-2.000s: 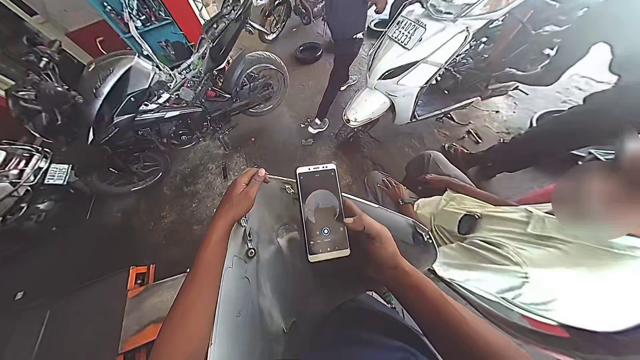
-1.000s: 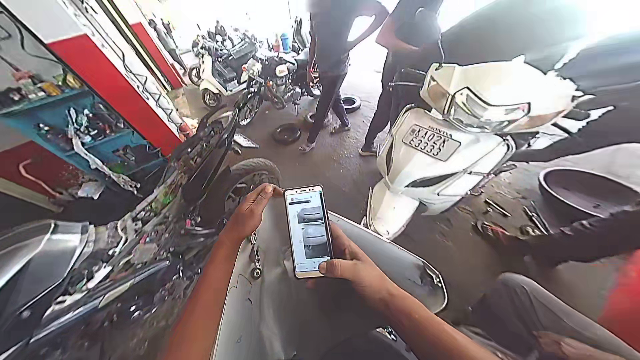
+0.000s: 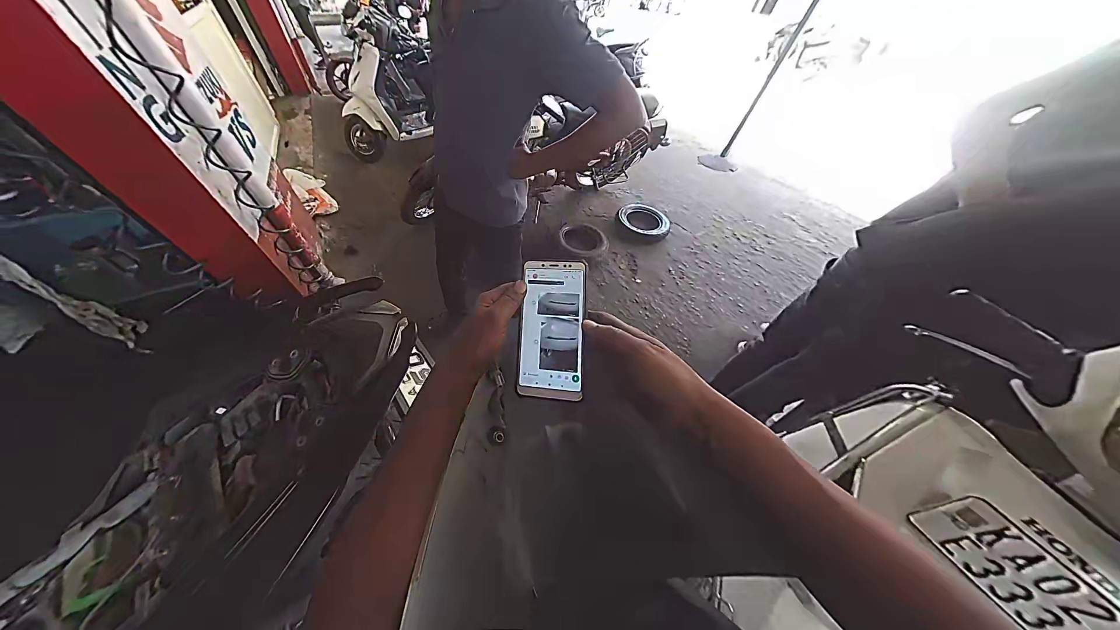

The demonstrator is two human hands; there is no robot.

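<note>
A smartphone with a lit screen showing pictures is held upright at the middle of the view. My left hand grips its left edge, the thumb along the side. At its right edge is my right hand, fingers against the phone and the palm partly in shadow. Below the phone lies a grey curved vehicle panel, and a small metal fitting shows on it near my left wrist.
A person in dark clothes stands just ahead; another dark-clothed person is at right. A white Honda scooter is at lower right, a dark motorcycle at left. Tyres lie on the ground beyond. A red-edged wall stands left.
The phone screen went from a round dark image to a page with pictures. The view has swung and tilted a lot. Both hands remain at the phone.
</note>
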